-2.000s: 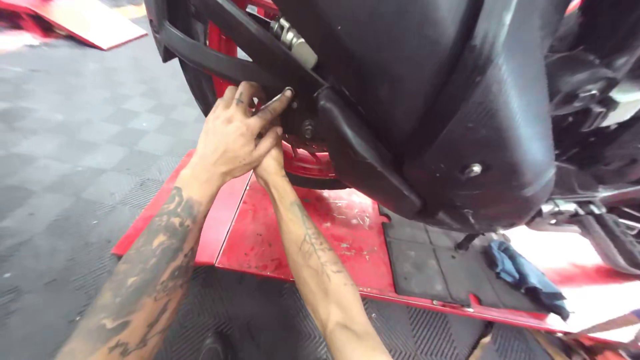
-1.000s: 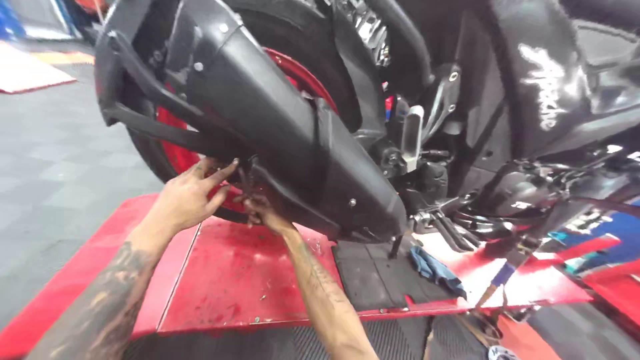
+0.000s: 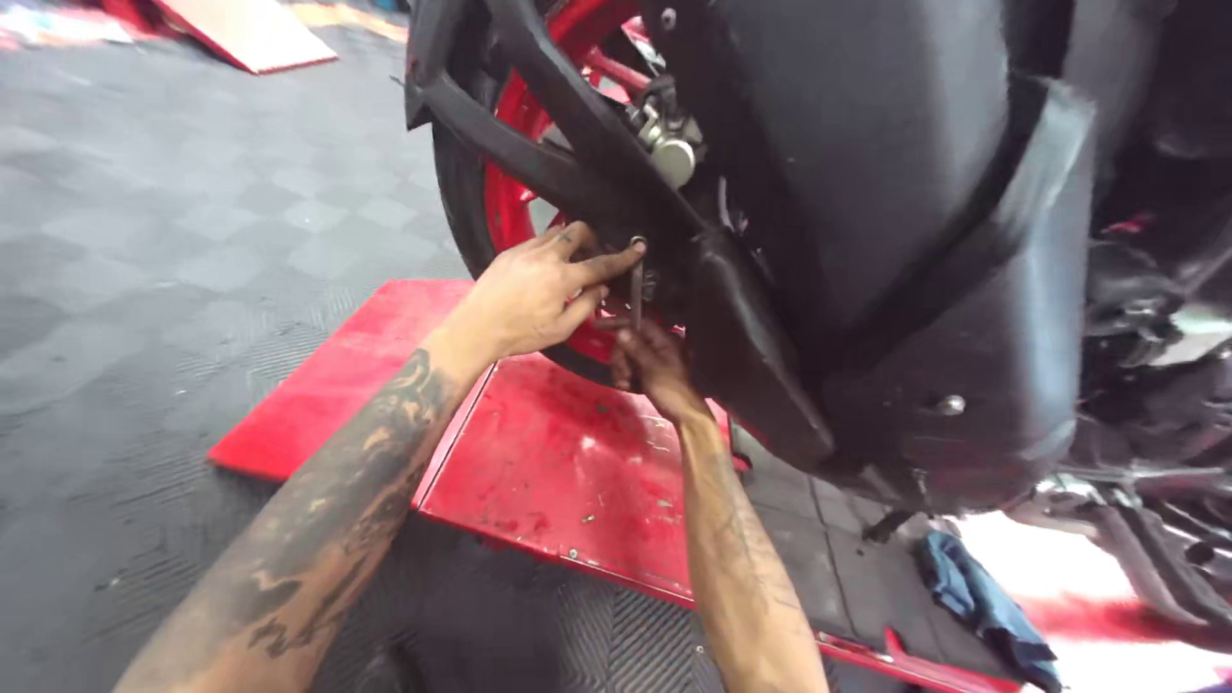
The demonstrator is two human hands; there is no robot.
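Note:
My right hand [image 3: 656,364] grips the lower end of a thin metal wrench [image 3: 636,287], which stands nearly upright against a black bracket [image 3: 616,188] beside the motorcycle's rear wheel. At the wrench's upper end, on a bolt [image 3: 638,242], rests the index fingertip of my left hand [image 3: 539,294]; its other fingers are spread near the tire and hold nothing visible. Behind both hands is the wheel with its red rim [image 3: 510,207]. A silvery brake caliper [image 3: 671,149] shows above them. To the right hangs the large black exhaust cover [image 3: 866,241].
The motorcycle stands over a red metal lift platform [image 3: 568,462] with a grey tiled mat section [image 3: 804,539]. A blue cloth [image 3: 987,602] lies on its right part. Grey patterned flooring [image 3: 231,221] spreads at the left, with a red ramp [image 3: 245,34] at the back.
The view has moved closer to the wheel since a second ago. The wrench in my right hand now shows plainly, upright below my left index finger.

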